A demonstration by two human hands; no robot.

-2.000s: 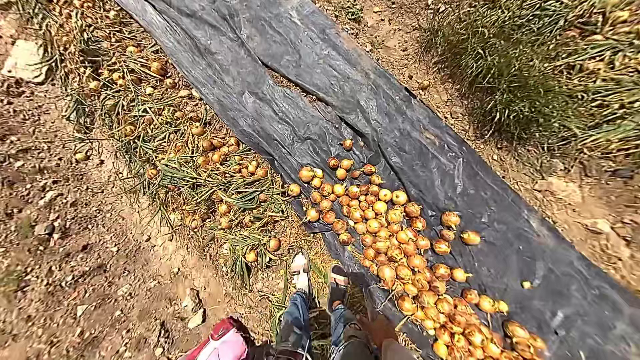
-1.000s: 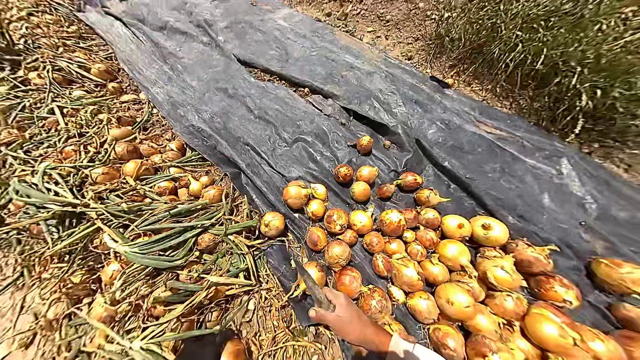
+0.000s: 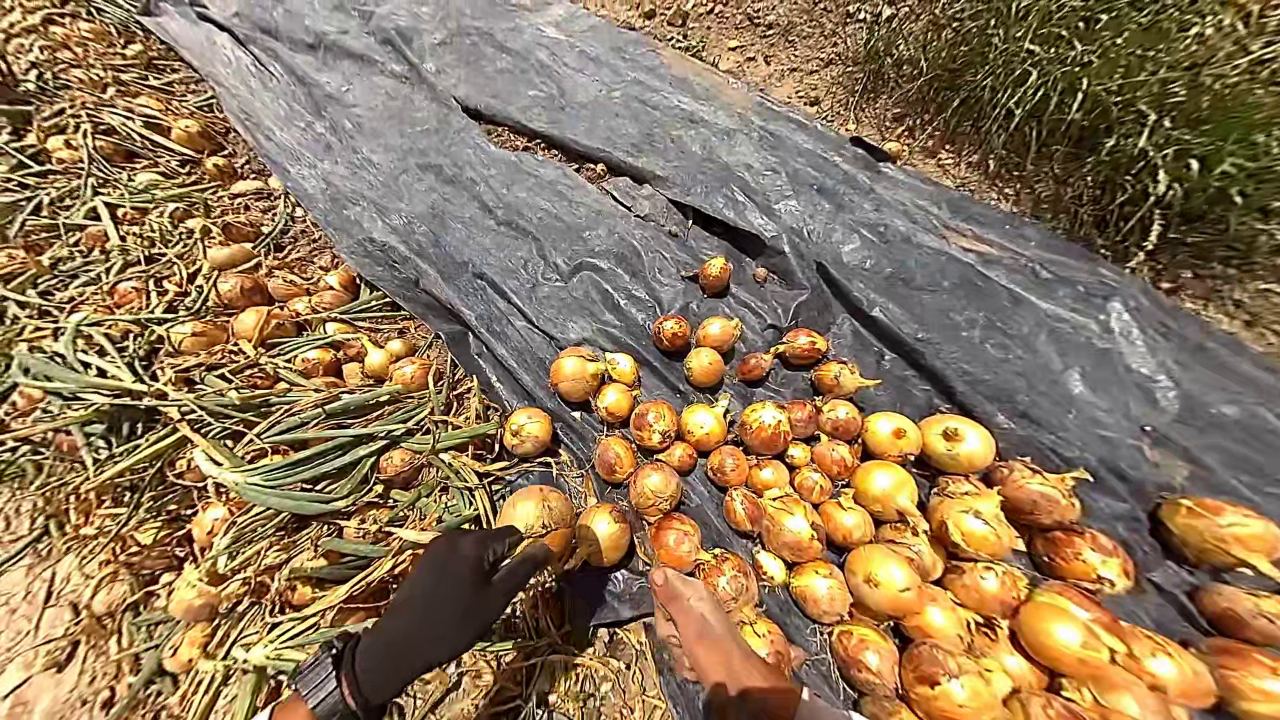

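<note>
My left hand (image 3: 455,600), in a dark glove with a watch at the wrist, reaches in from the bottom. Its fingertips are at a yellow onion (image 3: 538,516) by the edge of the black plastic sheet (image 3: 560,230); whether they grip it is unclear. A smaller onion (image 3: 603,534) lies just right of it. My bare right hand (image 3: 705,635) is low at the centre, beside a reddish onion (image 3: 675,541). Its fingers are partly hidden, so what it holds cannot be told. Many loose onions (image 3: 885,580) spread over the sheet to the right.
Pulled onions with green and dry tops (image 3: 310,440) cover the ground at the left. The sheet has a long tear (image 3: 560,150) showing soil. Tall grass (image 3: 1110,120) grows at the upper right beyond bare soil (image 3: 730,50).
The view has come much closer to the onions. My gloved left hand has come into view at the onions by the sheet's edge. The blade-like tool seen at my right hand earlier no longer shows plainly.
</note>
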